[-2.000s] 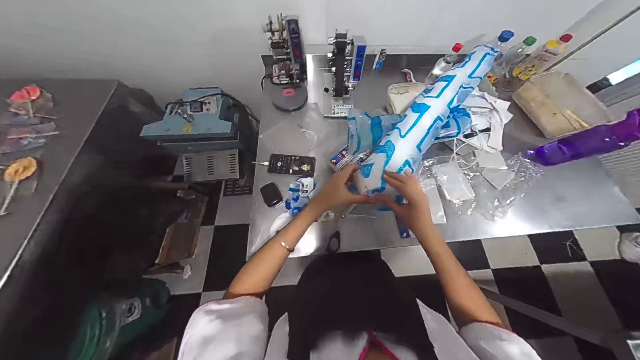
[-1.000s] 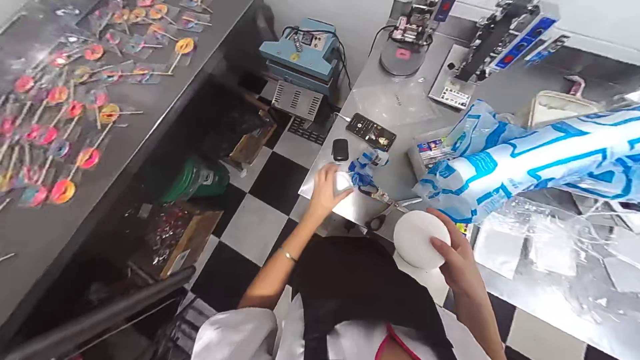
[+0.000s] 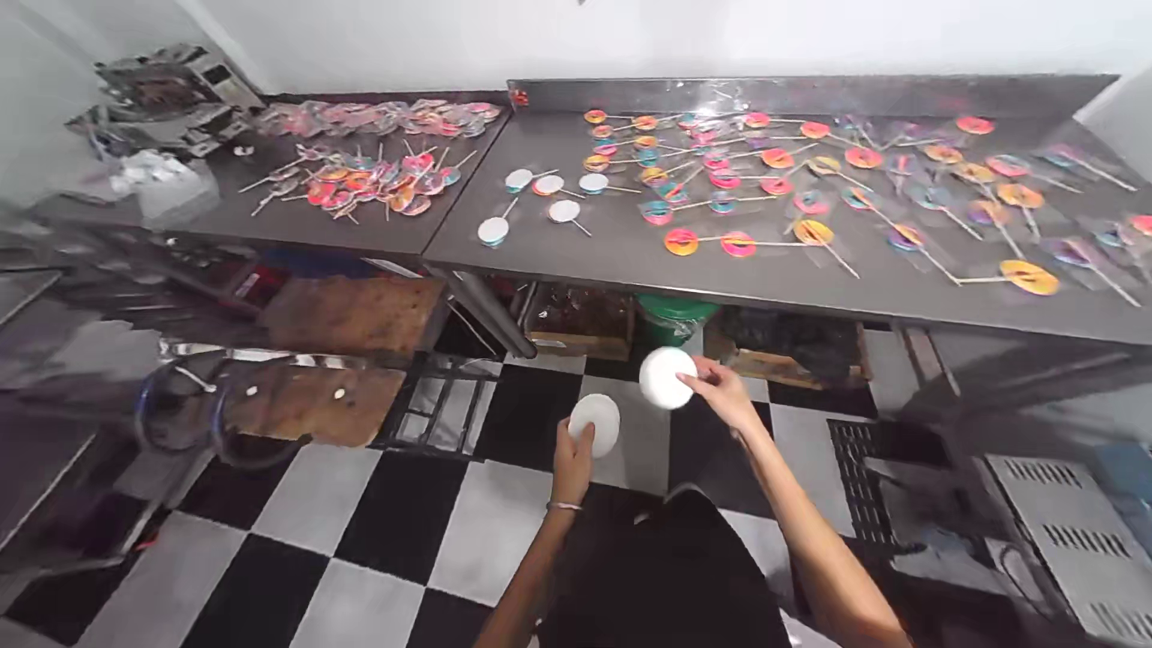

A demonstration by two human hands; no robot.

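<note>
My left hand (image 3: 573, 459), with a bracelet at its wrist, grips a white round disc (image 3: 596, 425), the thumb lying over its face. To the right and slightly higher, my right hand (image 3: 720, 389) pinches another white round disc (image 3: 668, 378) by its edge. The discs are apart, both over the floor in front of the dark counter (image 3: 792, 292). On that counter lie several lollipops with white round tops (image 3: 564, 211) and many colorful wrapped lollipops (image 3: 738, 244). What the discs are made of cannot be told.
A heap of wrapped lollipops (image 3: 382, 184) lies on the left counter, beside a plastic bag (image 3: 166, 184) and a metal machine (image 3: 171, 99). Below stand a brown-seated chair (image 3: 310, 400), a green bucket (image 3: 675, 315) and a wooden crate (image 3: 580, 337). A grey vented unit (image 3: 1062, 531) is at right.
The view has swung left from the steel table to the lollipop counters. My right hand has let go of the blue-and-white plastic roll and holds a disc; my left hand also holds one.
</note>
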